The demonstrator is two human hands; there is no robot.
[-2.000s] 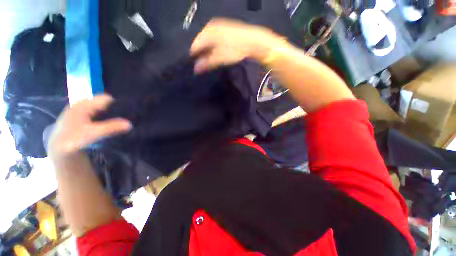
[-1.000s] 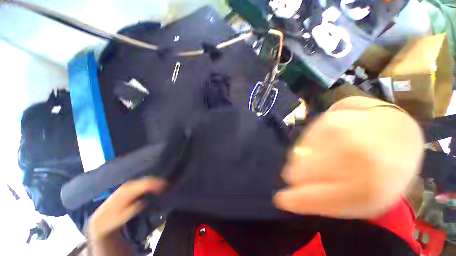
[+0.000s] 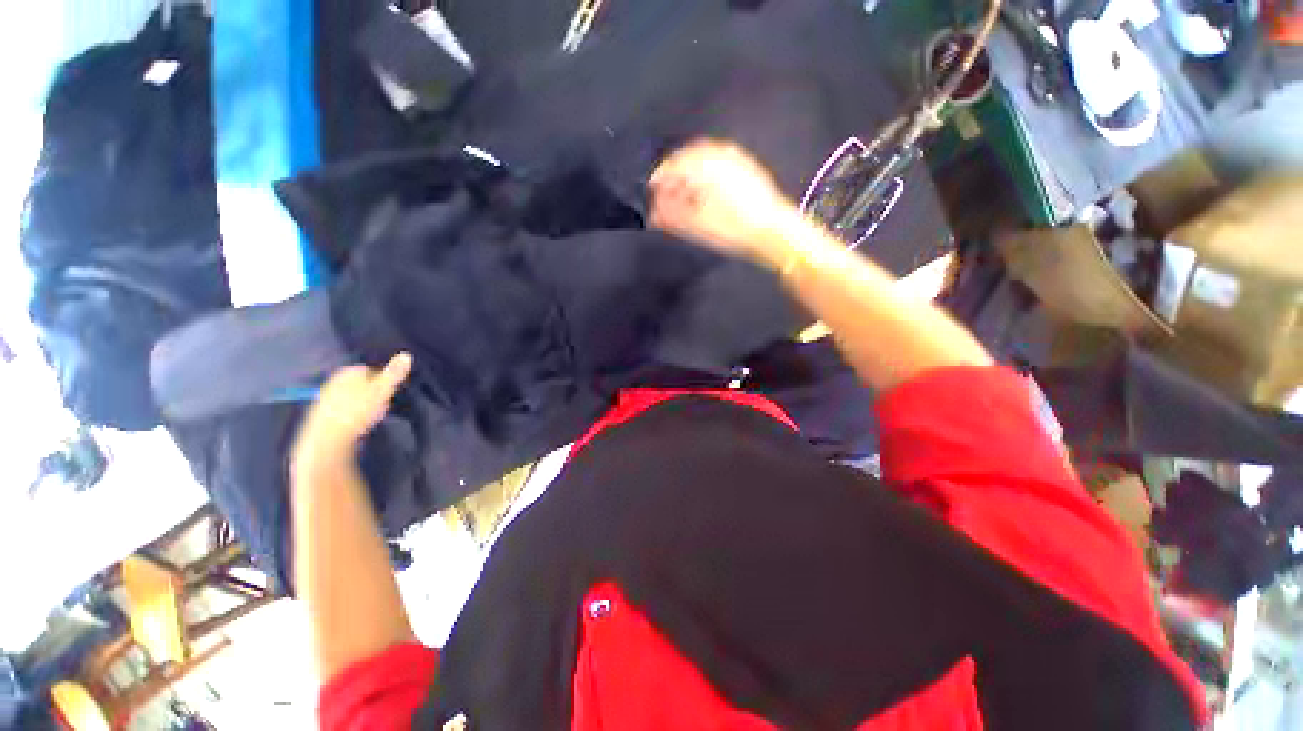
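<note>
A dark navy garment (image 3: 500, 300) lies bunched on the black table cover nearest my body. The rounded end of the grey sleeve board (image 3: 243, 360) sticks out of it at the left. My left hand (image 3: 352, 404) is at the garment's left edge beside the board, thumb raised, pinching the cloth. My right hand (image 3: 715, 194) is closed at the garment's far edge, gripping cloth; its fingertips are partly hidden. The steam iron (image 3: 855, 193) stands right of my right hand, partly behind my forearm.
A blue strip (image 3: 266, 129) crosses the left side. A garment pile (image 3: 115, 214) hangs beyond it. A dark pad (image 3: 419, 60) and slim metallic item (image 3: 582, 23) lie far back. A round cup (image 3: 960, 66), side stand (image 3: 1032, 157) and cardboard box (image 3: 1250, 286) are at right.
The garment is now bunched around the board, with folds along its far edge. My right hand has moved from near the camera to the cloth's far side. My left hand has shifted forward.
</note>
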